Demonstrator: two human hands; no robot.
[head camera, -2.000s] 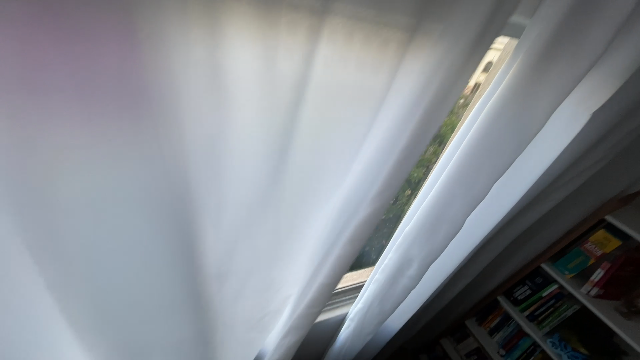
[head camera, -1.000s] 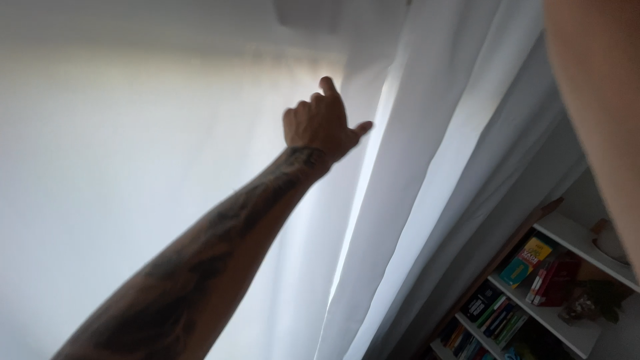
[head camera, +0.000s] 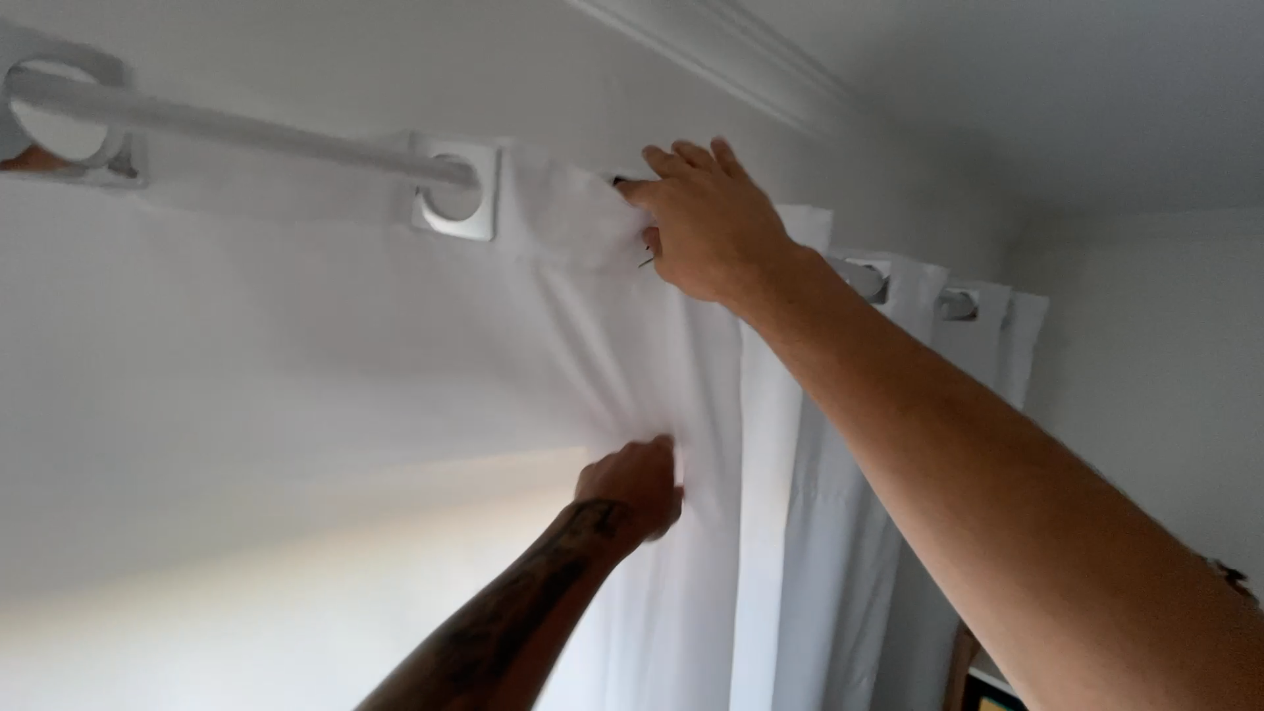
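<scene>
A white grommet curtain hangs from a pale curtain rod. My left hand, at the end of a tattooed forearm, grips a fold of the curtain below its top hem, and creases run from it up to the hem. Above it, my right hand is at the top hem, thumb and index finger at the cloth's edge, the other fingers raised. Small dark bits show by its fingertips; what they are I cannot tell. One square grommet is left of my right hand; gathered folds with more grommets are to its right.
Ceiling molding runs above the rod. A side wall stands at the right, past the curtain's end. Part of a bookshelf shows at the lower right, behind my right arm.
The view has swung up to the rod. My left hand, open against the curtain a second ago, now grips a fold. My right hand has come into view at the top hem.
</scene>
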